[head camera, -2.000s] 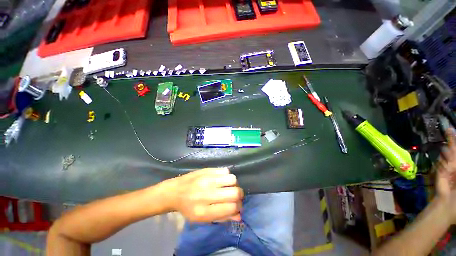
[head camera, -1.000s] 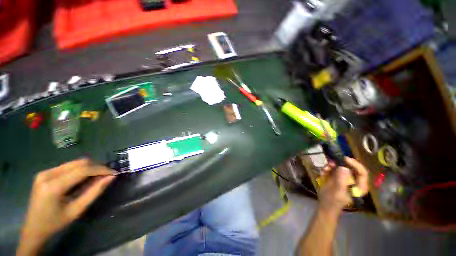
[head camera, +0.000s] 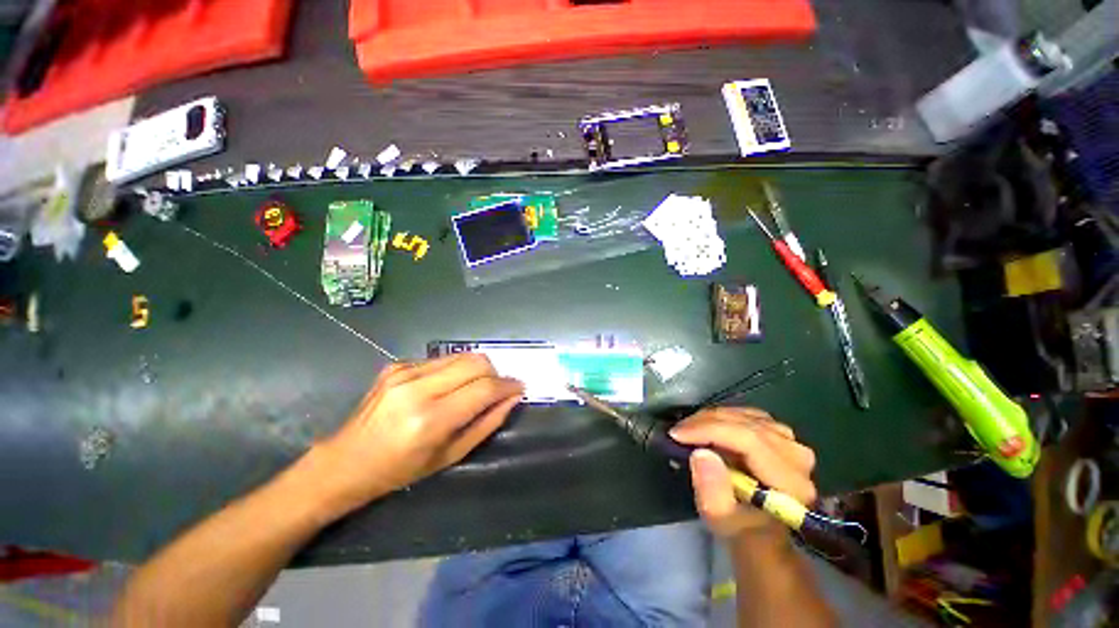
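The open flip phone (head camera: 538, 372) lies on the dark green mat, with a white panel in the middle and a green circuit board (head camera: 607, 374) at its right. My left hand (head camera: 436, 411) rests over its keypad end, fingers on the phone and hiding part of it. My right hand (head camera: 749, 464) holds the soldering iron (head camera: 650, 432), black and yellow, its tip at the lower edge where white panel and board meet. Whether the tip touches cannot be told. The thin solder wire (head camera: 301, 298) runs towards my left hand; its end is hidden.
Behind lie green boards (head camera: 352, 252), a display with board (head camera: 495, 233), white pads (head camera: 687, 234) and a battery (head camera: 736, 312). To the right are a red-handled tool (head camera: 804, 270), a pen-like screwdriver (head camera: 844, 350) and a lime-green electric screwdriver (head camera: 963, 390). Red trays (head camera: 577, 37) stand at the back.
My right hand has brought the soldering iron from the right side to the phone. My left hand has moved onto the phone's keypad end. The view has turned back left.
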